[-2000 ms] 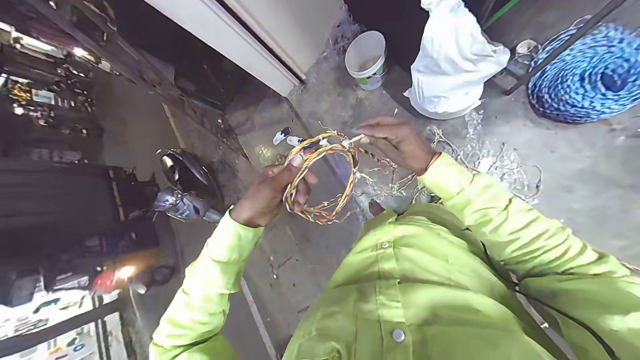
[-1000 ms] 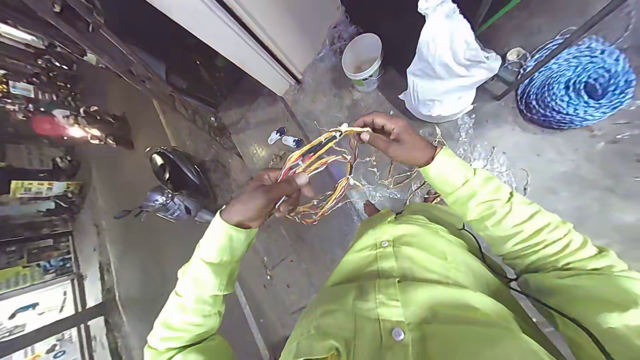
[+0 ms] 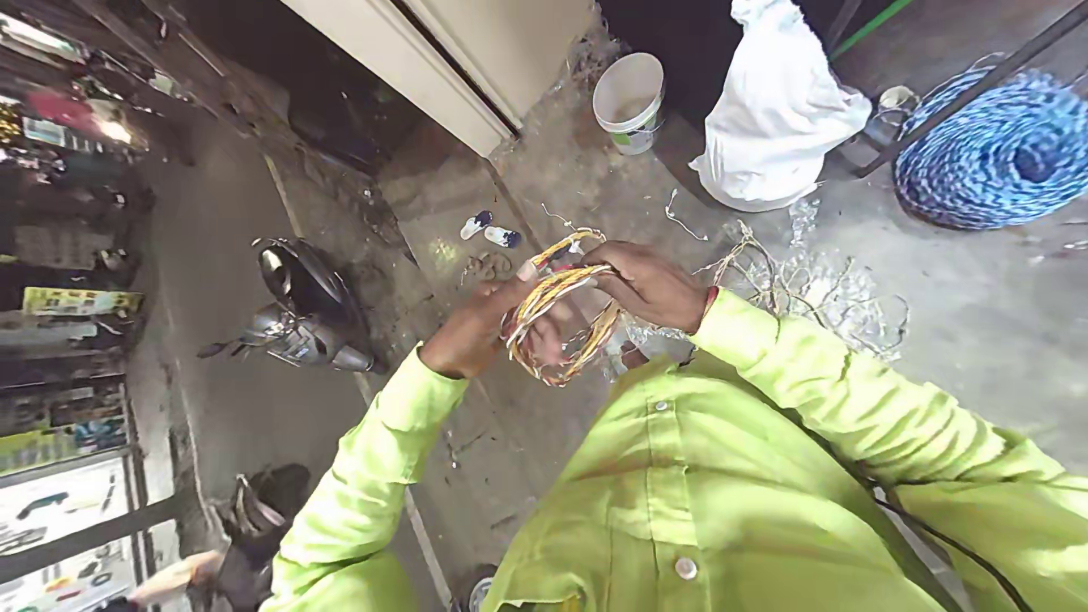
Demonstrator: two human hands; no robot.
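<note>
A looped bundle of thin yellow, white and reddish wires (image 3: 544, 293) is held between my two hands in front of my chest. My left hand (image 3: 497, 319) grips the bundle's left side, with its fingers partly behind the loops. At the upper right of the bundle, my right hand (image 3: 650, 285) pinches the wires with bent fingers. Its fingertips are partly hidden by the hand itself. Loose tangled wires (image 3: 778, 285) lie on the floor beyond my right wrist, close to some clear plastic film.
A white bucket (image 3: 629, 102), a white sack (image 3: 765, 119) and a coil of blue rope (image 3: 994, 153) stand ahead on the right. Two small blue-and-white items (image 3: 489, 229) lie on the floor. A parked scooter (image 3: 310, 306) is at left; a person's arm (image 3: 183, 578) shows at lower left.
The wire loops, round and spread two seconds ago, are now bunched more narrowly at the top between my hands. A person's arm has come into view at the lower left.
</note>
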